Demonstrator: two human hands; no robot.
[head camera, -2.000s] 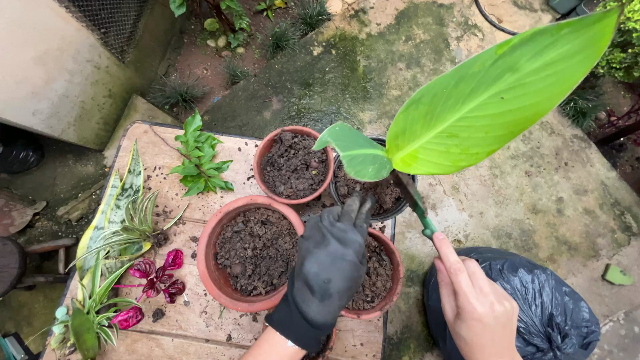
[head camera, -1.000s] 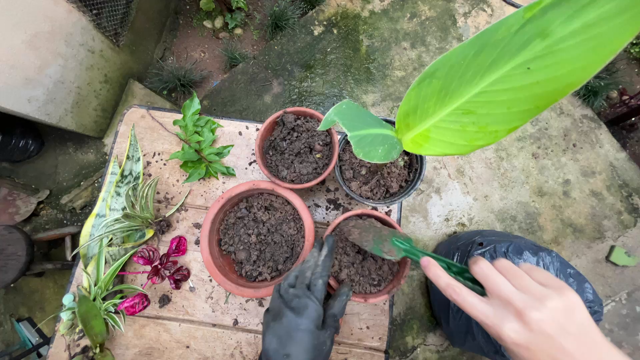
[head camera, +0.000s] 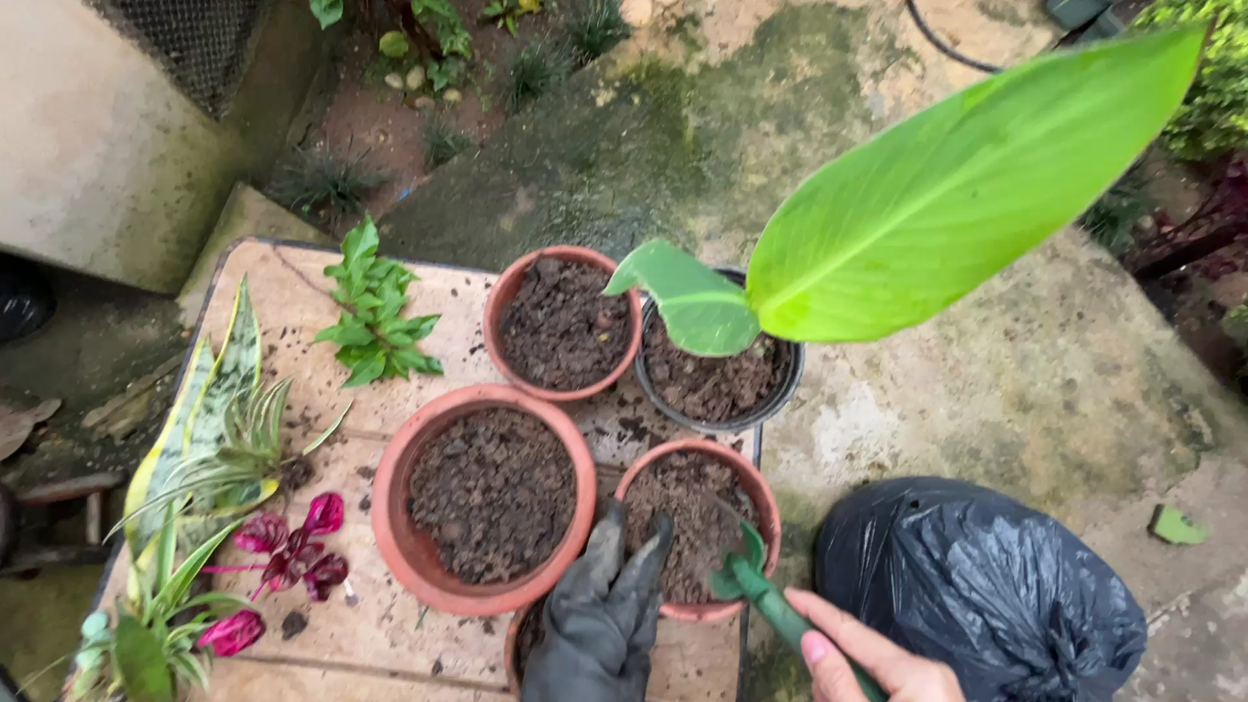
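Observation:
My left hand (head camera: 600, 609), in a black glove, has its fingertips at the left rim and soil of a terracotta pot (head camera: 770, 507). Bare, my right hand (head camera: 873, 653) grips the green handle of a garden trowel (head camera: 756, 585), whose blade is partly sunk in that pot's soil. To the left stands a larger terracotta pot (head camera: 390, 526) of soil. Behind are another terracotta pot (head camera: 497, 302) and a black plastic pot (head camera: 795, 385) of soil, overhung by a plant with a large green leaf (head camera: 936, 205). A further pot is mostly hidden by the glove.
On the wooden table (head camera: 390, 634) lie a leafy green cutting (head camera: 375, 312), a variegated snake plant (head camera: 175, 419), spider plants (head camera: 239, 439) and a magenta-leaved cutting (head camera: 292, 551). A tied black plastic bag (head camera: 965, 575) sits on the concrete ground at right.
My gloved hand has left the black pot for the front right terracotta pot. The trowel has also moved from the black pot into that pot, its handle now pointing toward the lower right.

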